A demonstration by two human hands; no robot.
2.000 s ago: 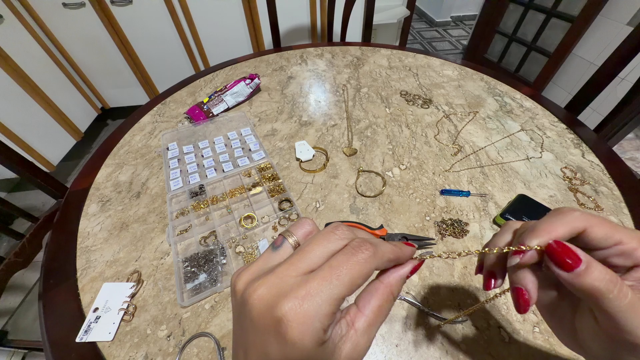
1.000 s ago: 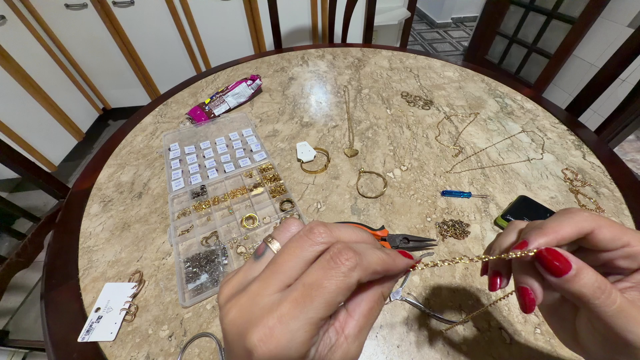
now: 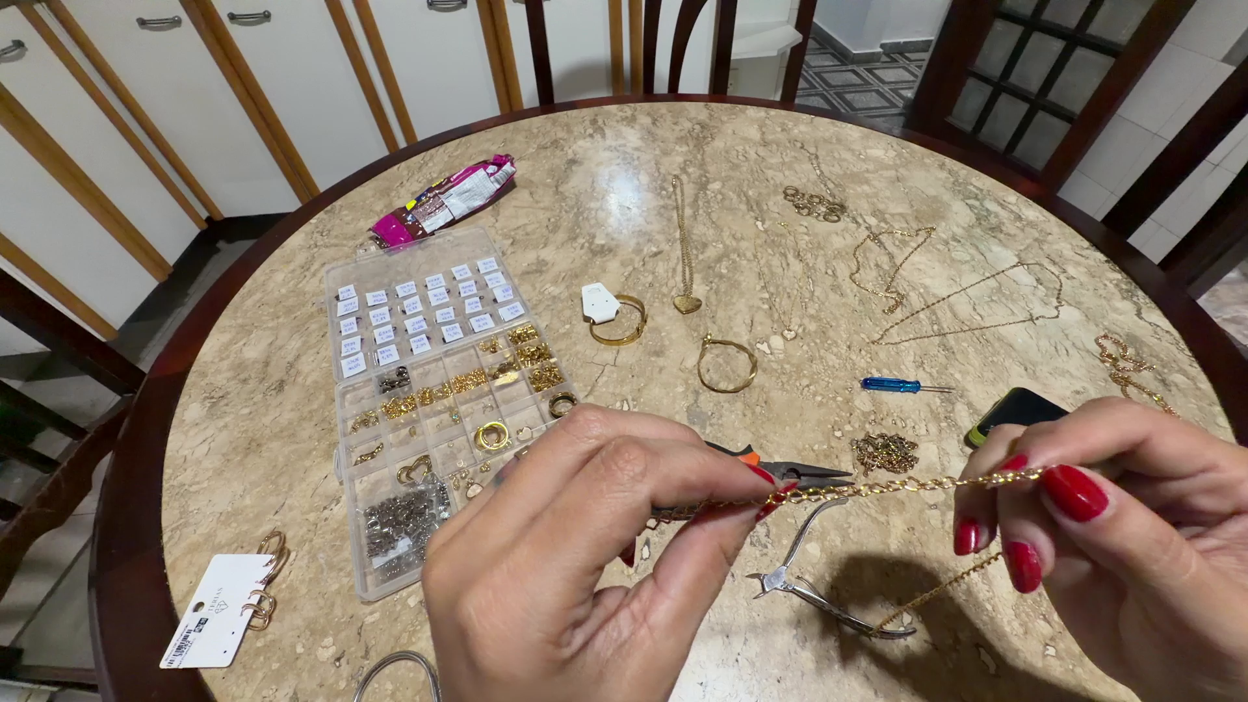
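Observation:
A thin gold chain (image 3: 907, 486) is stretched between my two hands above the table. My left hand (image 3: 595, 546) pinches it between thumb and index finger. My right hand (image 3: 1121, 526) grips its other part between thumb and fingers, and a length hangs down from there. Behind my left fingertips lie black-jawed pliers (image 3: 804, 475) with orange on the handle, partly hidden. Silver-coloured pliers (image 3: 780, 579) lie open on the table below the chain. Beyond the chain is a small heap of chain (image 3: 884, 452). A blue screwdriver (image 3: 892, 385) lies farther back.
A clear compartment box (image 3: 343, 429) of jewellery findings lies left, near a pink packet (image 3: 444, 200). Bangles (image 3: 726, 366), a heart-pendant necklace (image 3: 687, 303) and more chains (image 3: 965, 304) lie across the round stone table (image 3: 546, 195). A dark device (image 3: 1014, 414) sits behind my right hand. A card with earrings (image 3: 216, 609) lies lower left.
My left hand has moved to the right along the chain, and the stretch between my hands looks shorter. The silver pliers show more than two seconds ago. My right hand still holds the chain.

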